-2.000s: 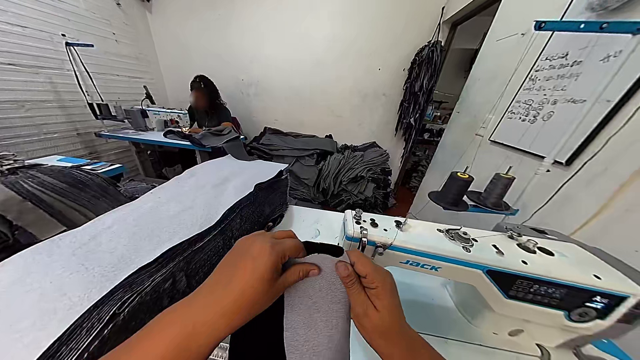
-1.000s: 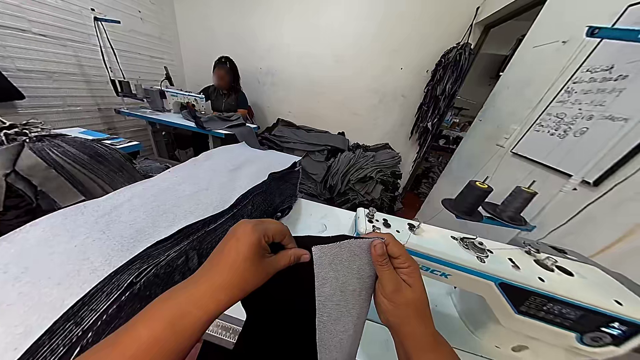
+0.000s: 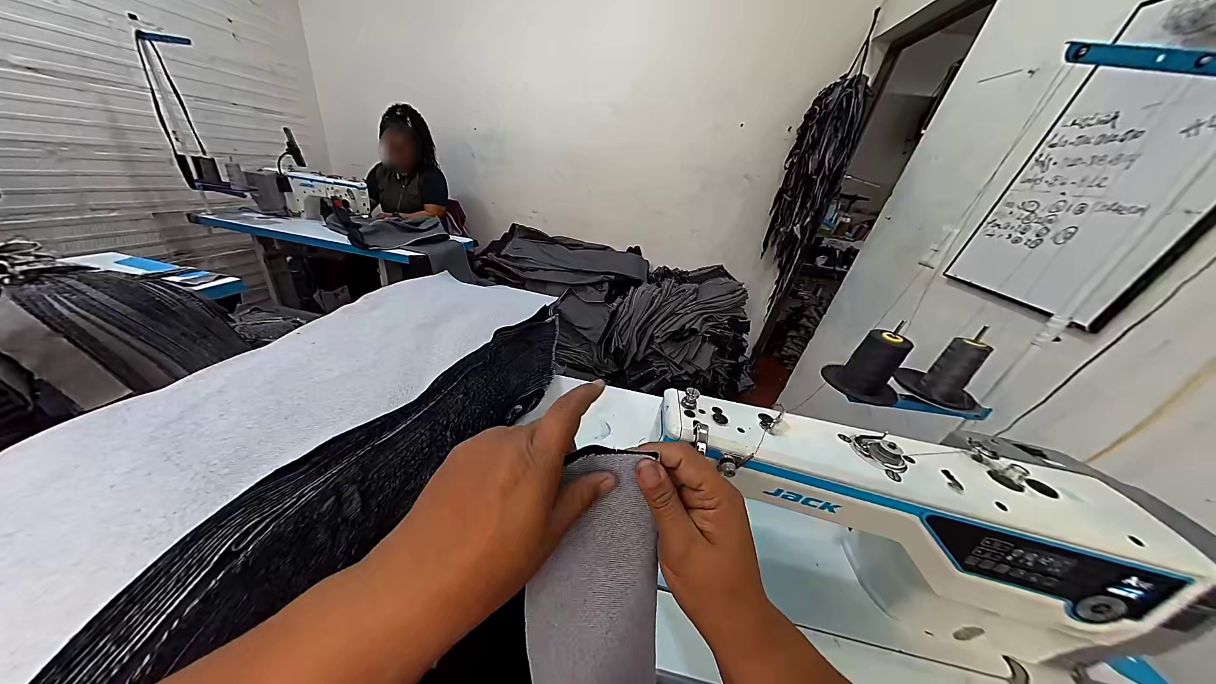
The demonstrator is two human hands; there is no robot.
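Note:
A grey fabric piece [image 3: 598,579] with a dark layer behind its top edge hangs between my hands, in front of a white Jack sewing machine [image 3: 855,484]. My right hand [image 3: 698,513] pinches its upper right corner between thumb and fingers. At the upper left edge is my left hand [image 3: 503,494], its index finger raised and its thumb against the grey face; whether its other fingers grip the cloth is hidden. Left of my hands lies a thick stack of dark fabric pieces [image 3: 351,475] with a pale top layer. The machine's needle area is hidden.
Two black thread cones [image 3: 874,366] stand behind the machine. Piled dark fabric [image 3: 665,323] lies beyond the table. A person [image 3: 408,180] sits at another sewing machine [image 3: 328,193] at the back left. Fabric strips [image 3: 817,171] hang by the doorway, near a whiteboard [image 3: 1092,180] bearing writing.
The left index finger has lifted away from the cloth edge. The fabric, spread wider with its dark part showing a second ago, now shows mostly its grey face between closer hands.

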